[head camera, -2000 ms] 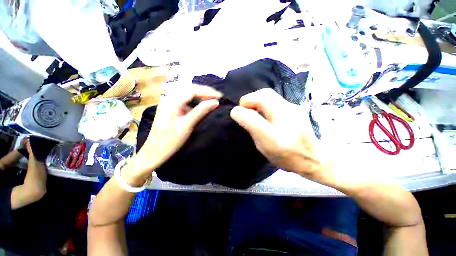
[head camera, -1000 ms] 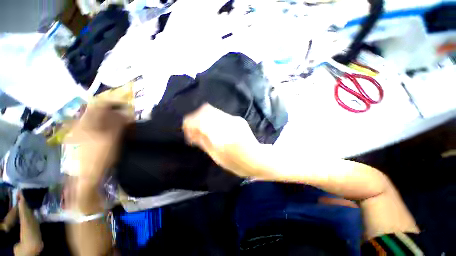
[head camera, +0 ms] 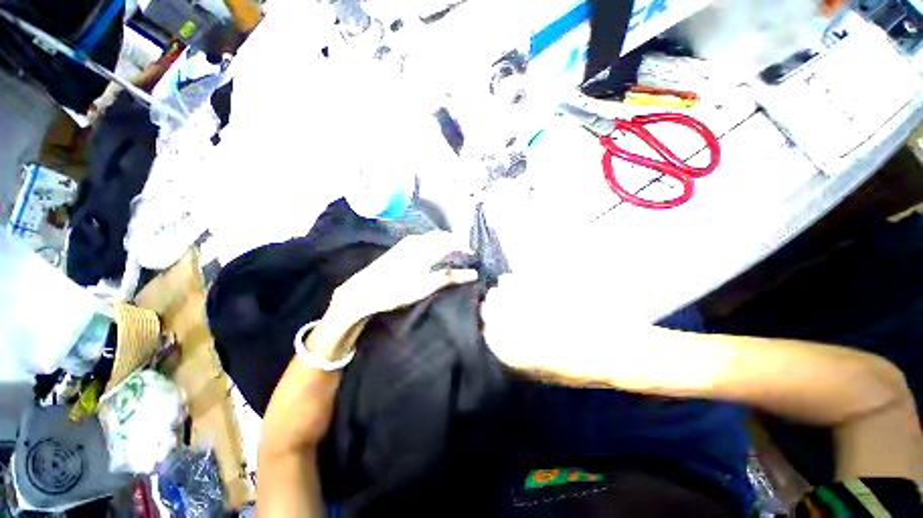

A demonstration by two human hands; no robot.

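Note:
A black garment piece [head camera: 405, 405] hangs over the table's front edge onto the wearer's lap, with part of it spread on the table at left. My left hand [head camera: 405, 278] holds its upper edge, fingertips pinched on the cloth. My right hand [head camera: 521, 319] is beside it at the same edge, overexposed; its fingertips meet the cloth and their exact grip is washed out. A greyish mesh-like part of the cloth [head camera: 488, 243] rises just beyond the fingertips, near the overexposed sewing machine.
Red-handled shears [head camera: 660, 162] lie right of the hands, beside a yellow tool [head camera: 660, 98]. A black strap [head camera: 608, 46] hangs over the machine. At left are a tan coil [head camera: 135, 339], a white plastic bag [head camera: 144, 420], a grey box with round grille [head camera: 58, 463] and dark cloth [head camera: 106, 192].
The view has turned and shifted. My hands have come together at the cloth's edge, where they were apart. The garment now hangs down over the lap.

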